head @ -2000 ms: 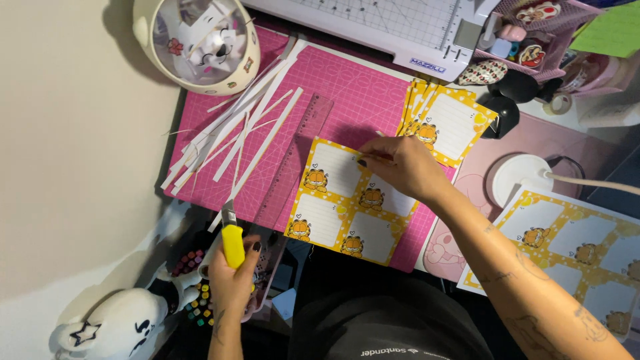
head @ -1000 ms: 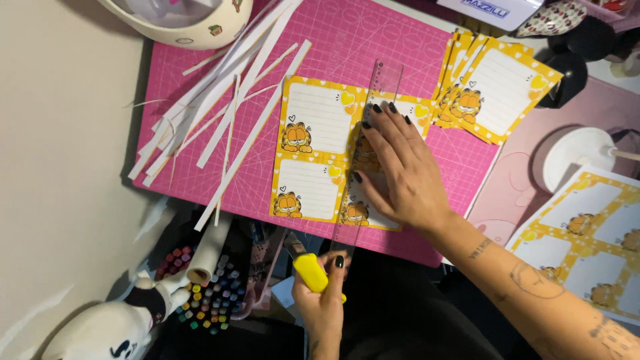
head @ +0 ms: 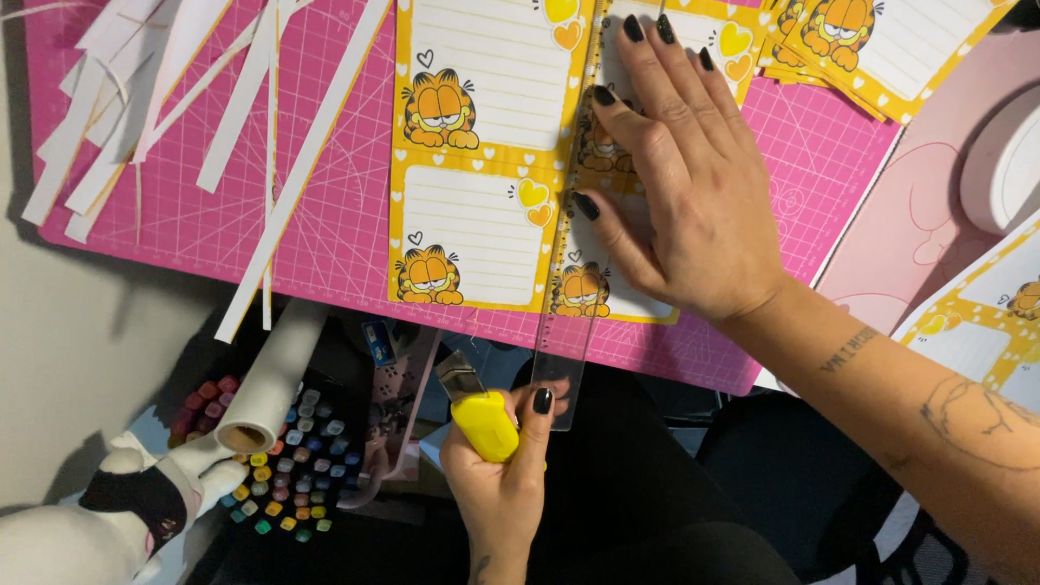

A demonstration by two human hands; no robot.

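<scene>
My left hand grips a yellow utility cutter, its metal blade end pointing up and left, just below the mat's edge. Fingertips of that hand show through the lower end of a clear plastic ruler. The ruler lies lengthwise over a printed sheet of orange cartoon cat note cards, along the border between its two columns. My right hand lies flat with spread fingers, pressing on the ruler and the right column. The sheet rests on a pink cutting mat.
Cut paper strips lie at the mat's left. More printed cards are stacked at upper right, and another printed sheet is at the right edge. Below the mat are a white roll, many markers and a white plush toy.
The ruler, left of the sheet two seconds ago, now lies across it. My right hand has gone from the sheet's top onto the ruler. My left hand with the cutter moved right. The view is closer.
</scene>
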